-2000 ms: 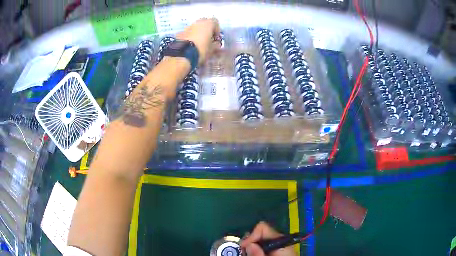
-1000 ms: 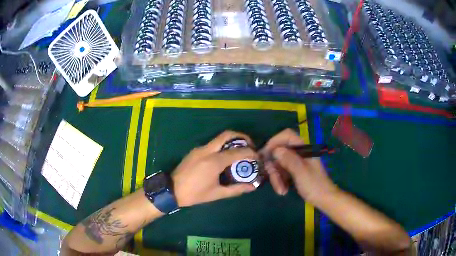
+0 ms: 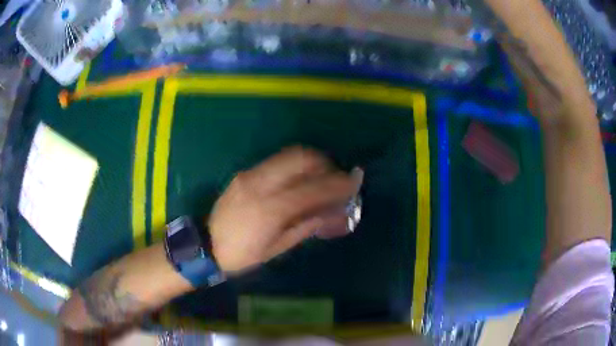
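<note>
My left hand (image 3: pixel 277 206), with a dark watch on the wrist, is over the middle of the yellow-taped area, back of the hand up and blurred. Its fingers are closed around a small silver round unit (image 3: pixel 353 213), whose shiny edge shows at the fingertips. A second shiny edge (image 3: pixel 357 178) shows just above it; I cannot tell if it is another unit. My right forearm reaches up along the right side, and the right hand is cut off by the top edge. The test pen is not visible.
Blurred clear trays (image 3: pixel 270 44) stand across the back, with more at the far right. A white fan (image 3: pixel 64 34) and orange stick (image 3: pixel 125 82) are upper left. A paper sheet (image 3: pixel 57 189) lies left, a dark red pad (image 3: pixel 491 153) right, and a green label (image 3: pixel 287 311) in front.
My right hand has left the units and gone up out of the picture, with the arm now stretched along the right. My left hand has turned over its held unit. The view has shifted.
</note>
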